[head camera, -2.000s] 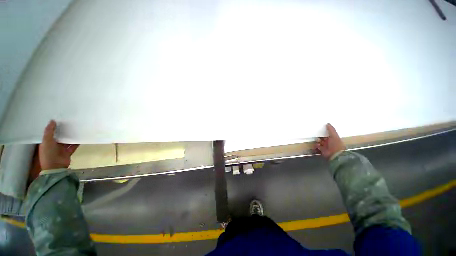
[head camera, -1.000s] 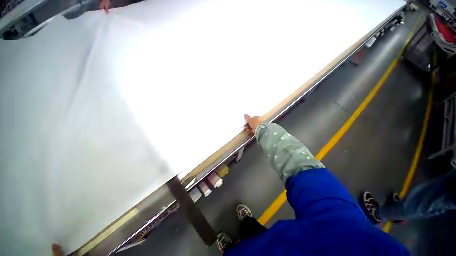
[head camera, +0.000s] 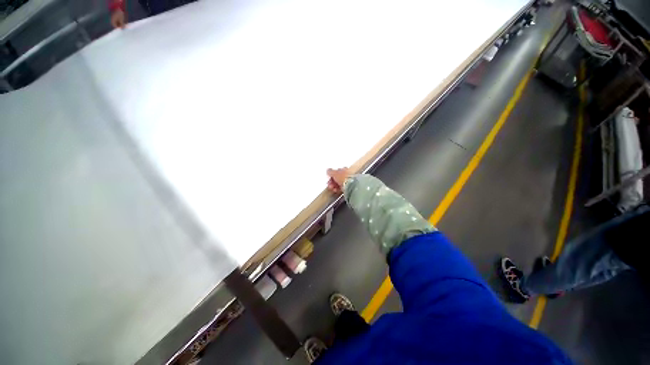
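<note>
White fabric (head camera: 271, 107) covers the long table, brightest over the thick stack and greyish at the left, where the end bar shows as a dark band beneath it. The end bar (head camera: 264, 317) sticks out past the table rim over the aisle. My right hand (head camera: 338, 180) pinches the fabric edge at the rim, above the tan side edge of the fabric lay (head camera: 395, 132). My left hand is out of the picture. Another person's hand (head camera: 118, 18) is at the far fabric edge, upper left.
The shiny metal table edge (head camera: 427, 108) runs diagonally to the upper right. Small rolls (head camera: 293, 261) sit under the rim. A person's legs in jeans (head camera: 591, 256) stand in the aisle at the right. A rack with a white roll (head camera: 628, 153) stands behind yellow floor lines.
The view has turned towards the right along the table. My left hand has left the picture. My right hand stays at the fabric edge. The fabric at the left lies flatter, without its earlier crease.
</note>
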